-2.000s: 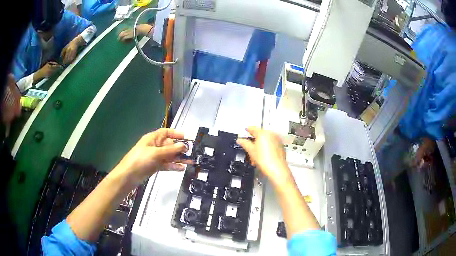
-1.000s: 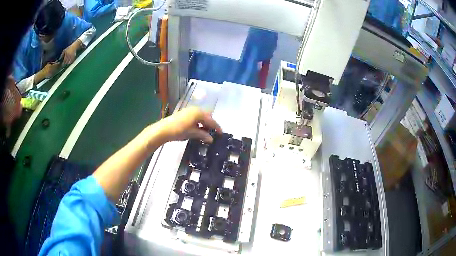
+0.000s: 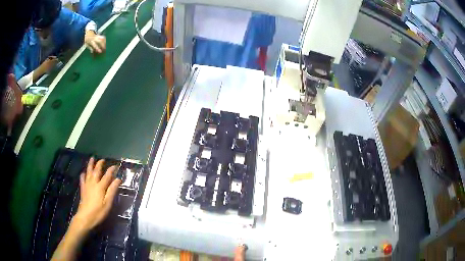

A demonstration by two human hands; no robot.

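Note:
A long black fixture (image 3: 221, 163) with two rows of nests lies on the left station plate (image 3: 173, 204); black parts sit in its nests. A similar black fixture (image 3: 363, 178) lies on the right station plate. One loose black part (image 3: 292, 205) lies on the white bed between them. My left hand (image 3: 97, 191) is over the glossy black tray (image 3: 63, 204) at the left, fingers apart, with nothing visible in it. Of my right hand only a fingertip (image 3: 239, 253) shows, at a small round button on the front edge; the rest is cut off.
The white screwdriving column (image 3: 331, 30) and cream feeder (image 3: 301, 109) stand behind the bed. A yellow label (image 3: 301, 177) and a red emergency knob (image 3: 387, 248) show. The green conveyor (image 3: 117, 102) carries black parts; a person's hand (image 3: 95, 42) is over it. Shelves stand at right.
My left hand has left the left fixture and moved down and left to the tray. My right hand, over the fixture two seconds ago, now shows a fingertip at the front edge. The view has shifted.

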